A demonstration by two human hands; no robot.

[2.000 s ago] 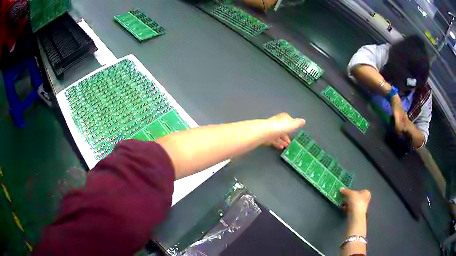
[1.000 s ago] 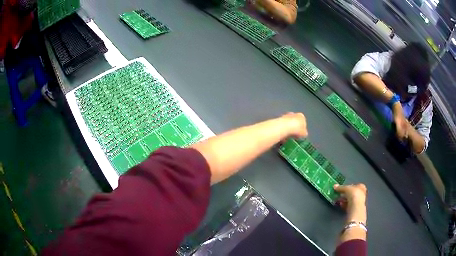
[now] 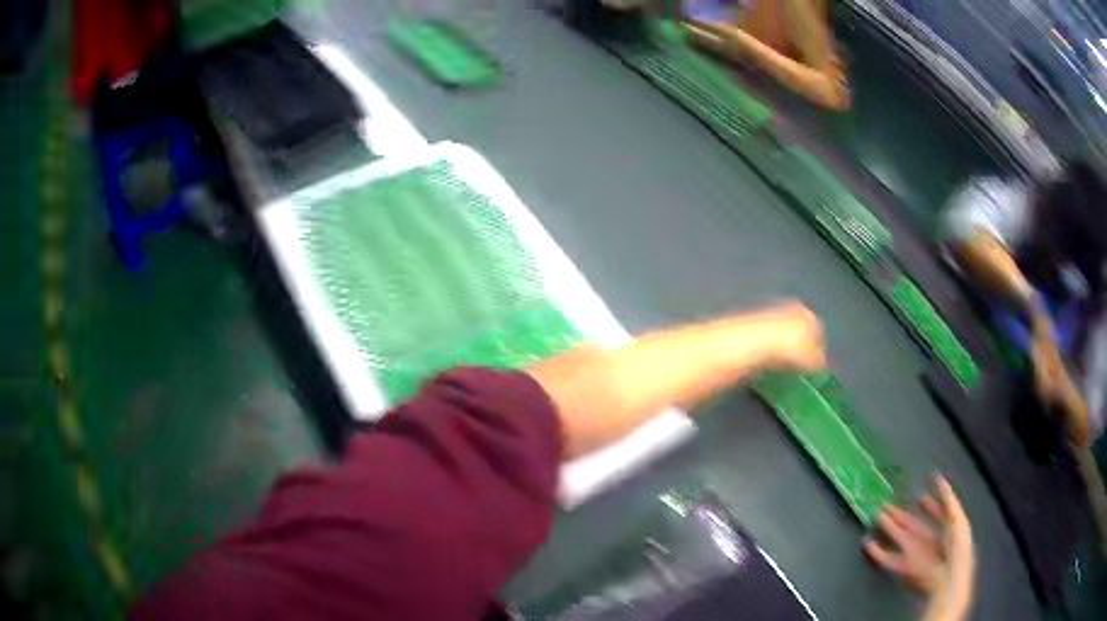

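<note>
The frame is blurred. A green PCB panel [image 3: 832,443] lies at a slant over the grey-green surface in front of me, small parts along its far side. My left hand [image 3: 795,340] is curled at its upper left end and appears to grip it; the fingertips are hidden behind the hand. My right hand [image 3: 923,546] is at its lower right end, fingers spread, with no firm grip visible. Several green panels [image 3: 425,261] lie side by side on a white sheet [image 3: 613,467] at the left, partly behind my left arm.
Glossy film [image 3: 716,534] lies by a black mat [image 3: 680,600] at the bottom. One panel [image 3: 443,51] lies alone beyond. A row of panels [image 3: 838,212] runs along the far side. A black rack [image 3: 279,91] stands far left. A person [image 3: 1032,279] sits opposite; another's arm [image 3: 789,61] shows at the top.
The whole scene has shifted right in view. My right hand has opened from its pinch on the panel's lower right corner, and its fingers have spread. My left hand stays at the other end.
</note>
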